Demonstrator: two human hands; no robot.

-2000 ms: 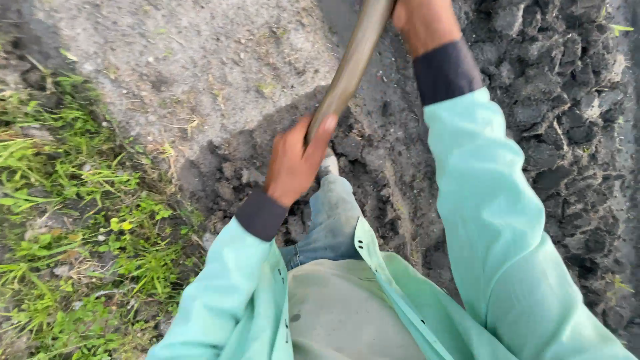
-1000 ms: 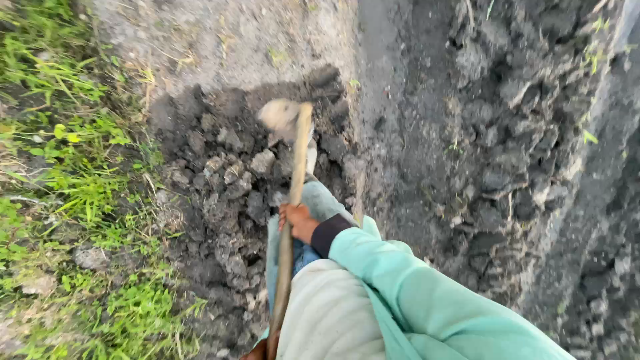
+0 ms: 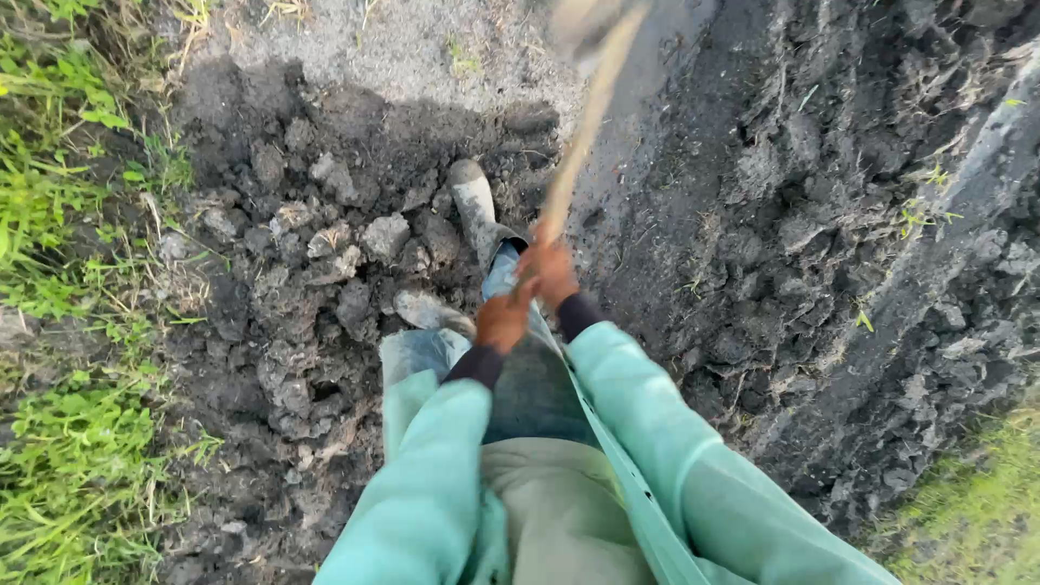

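Note:
My left hand (image 3: 502,321) and my right hand (image 3: 549,272) are closed close together around the lower end of a long wooden tool handle (image 3: 589,130). From them the handle slants up and slightly right, away from my body. Its blurred head (image 3: 585,28) is at the top edge of the view, partly cut off, so its exact kind cannot be told. Beneath lies dark, broken soil (image 3: 325,244), bordered by paler, unbroken ground (image 3: 406,49) at the top.
My muddy boots (image 3: 474,199) stand in the loose clods. Green grass and weeds (image 3: 73,455) line the left side. Rough dark clods (image 3: 780,244) spread over the right, with a smoother strip of soil (image 3: 642,187) between. More grass (image 3: 975,496) grows at the lower right.
The tool's head has moved up and right from over the broken soil. Both hands are now together on the handle; one second ago they were apart along it.

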